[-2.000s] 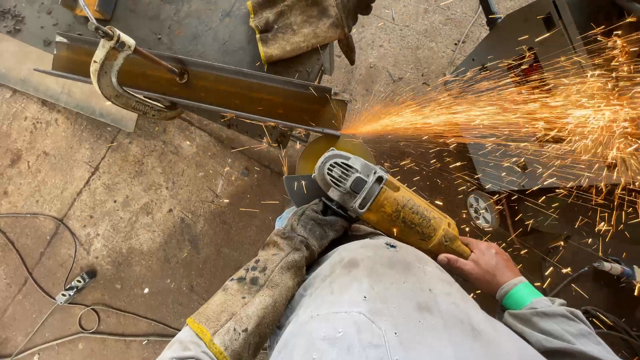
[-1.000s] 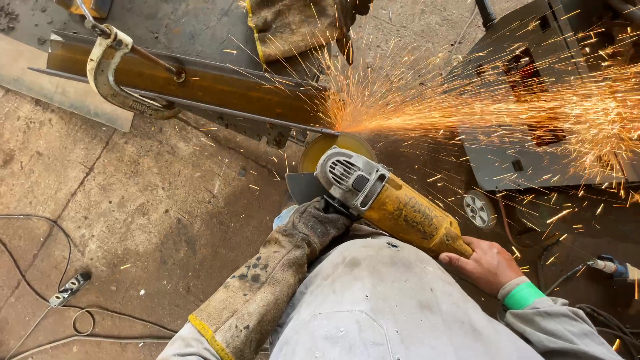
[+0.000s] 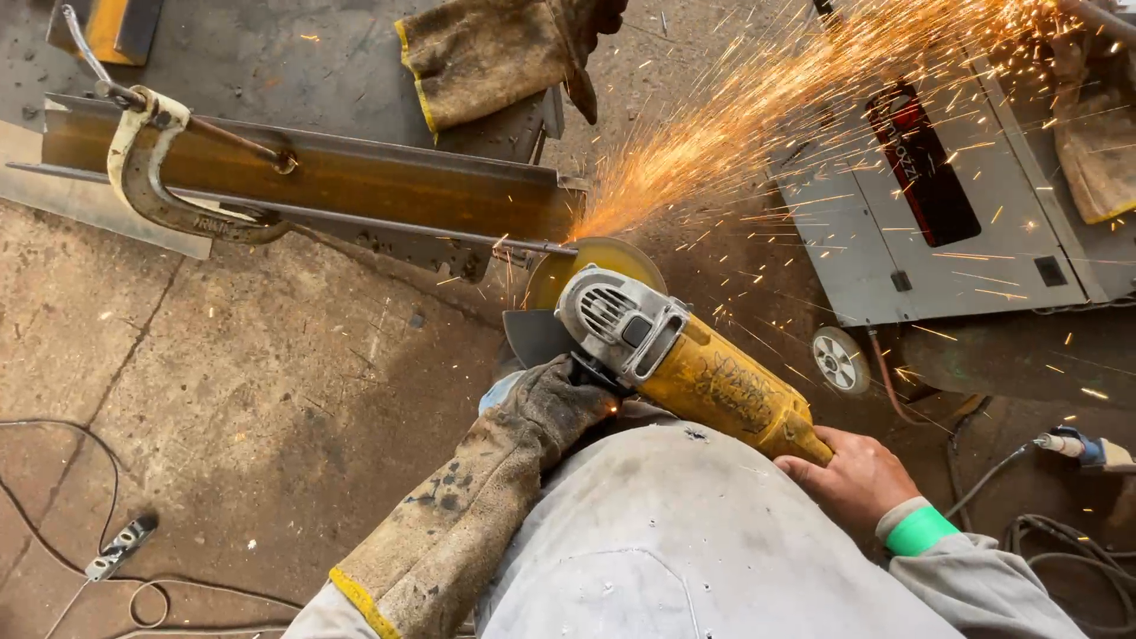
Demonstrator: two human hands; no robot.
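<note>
My left hand (image 3: 564, 404), in a stained leather welding glove, grips the side handle of a yellow angle grinder (image 3: 719, 382) near its head. My bare right hand (image 3: 856, 479) is closed round the rear end of the grinder's body. The disc (image 3: 621, 257) touches the right end of a rusty steel beam (image 3: 382, 191), and orange sparks (image 3: 710, 142) fly up and to the right. A dark guard (image 3: 537, 337) sticks out left of the grinder head. A C-clamp (image 3: 138, 177) sits on the beam's left part. The disc's contact edge is partly hidden by glare.
An empty leather glove (image 3: 488, 67) lies on the dark metal table (image 3: 293, 62). A grey wheeled machine (image 3: 852, 240) stands at right, with another leather glove (image 3: 1096, 160) on it. Cables (image 3: 1065, 541) and a plug (image 3: 1087, 446) lie lower right; a cable connector (image 3: 122, 548) lies on the floor at left.
The spark stream, which ran nearly level to the right in the earlier frames, now slants up and to the right. Both hands keep their hold on the grinder.
</note>
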